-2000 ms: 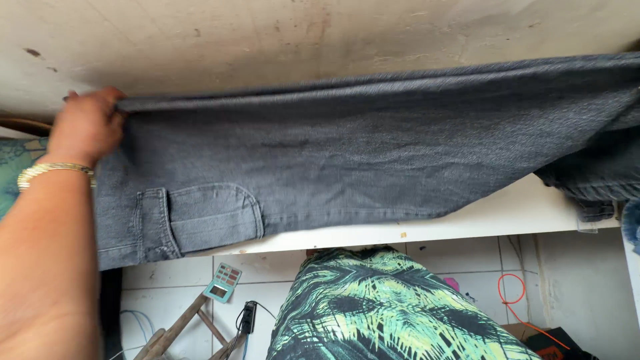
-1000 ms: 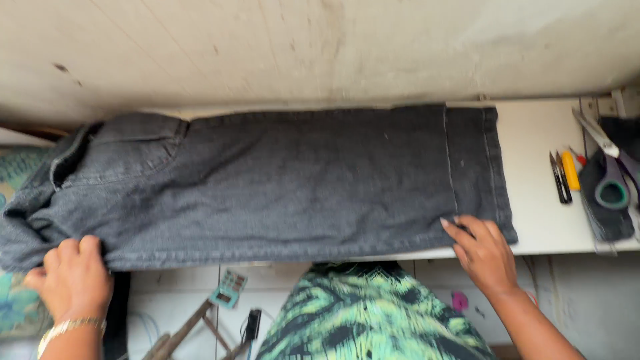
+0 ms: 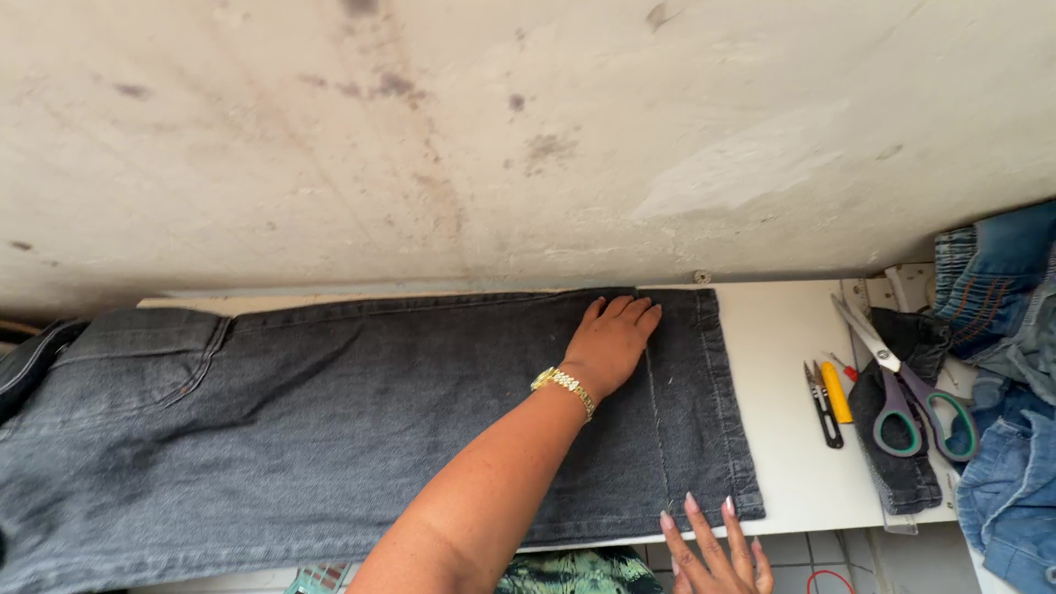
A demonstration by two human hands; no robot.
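Note:
A dark grey denim garment (image 3: pixel 445 412), with a patch pocket at the left and a hemmed leg end at the right, lies flat along a white tabletop (image 3: pixel 796 346). My left hand (image 3: pixel 610 338), above a gold-coloured bracelet (image 3: pixel 565 386), rests on the leg near its far edge, by a stitched line across the fabric. My right hand (image 3: pixel 718 549), fingers spread, is at the near edge by the hem, palm facing down and holding nothing; whether the fingertips touch the denim is unclear.
Right of the hem lie thread snips (image 3: pixel 823 404), a yellow-handled tool (image 3: pixel 836 392), a small red tool (image 3: pixel 850 373) and purple-and-green scissors (image 3: pixel 895 371) on dark denim. Blue denim pieces (image 3: pixel 1011 470) are heaped at the far right. A stained wall (image 3: pixel 495 165) rises behind the table.
The garment, held up along its top edge two seconds ago, now lies flat. My left hand has moved from the garment's left end to the far edge near the hem.

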